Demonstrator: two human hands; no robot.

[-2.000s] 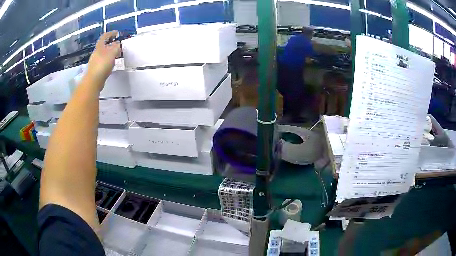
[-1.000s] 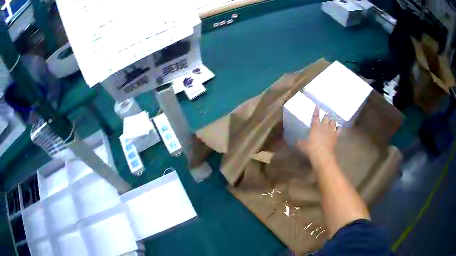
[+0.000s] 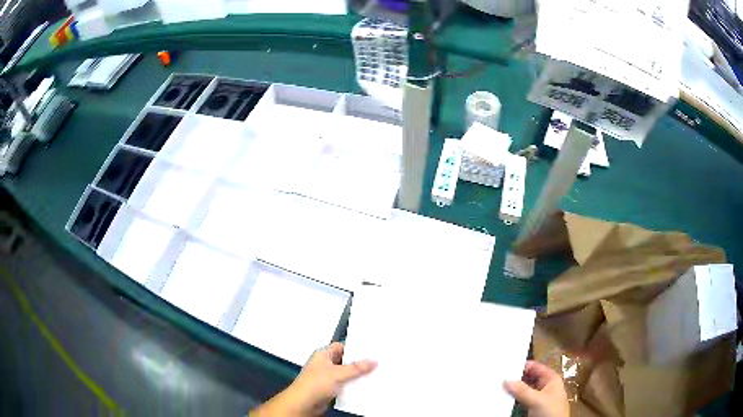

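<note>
My left hand (image 3: 326,381) and my right hand (image 3: 539,391) hold a white box (image 3: 436,358) by its two sides at the bottom centre. Its flat face is up; whether it is a lid or a base I cannot tell. It overlaps the near right end of a grid of open white trays (image 3: 200,281) on the green bench. Black inserts (image 3: 122,173) lie in the trays along the grid's far left. A white gift box (image 3: 715,301) stands in crumpled brown kraft wrapping (image 3: 635,261) at the right.
White power strips (image 3: 446,171) flank a small white stack (image 3: 486,155), with a tape roll (image 3: 483,106) behind. Posts (image 3: 414,147) rise at the grid's right. A white wire basket (image 3: 380,57) and a printed work sheet (image 3: 623,41) hang above. A small orange object (image 3: 164,58) lies at the back left.
The view has turned left towards the grid. My right hand was on the white boxes in the wrapping; now both hands hold one box beside the trays. Only one box shows in the wrapping.
</note>
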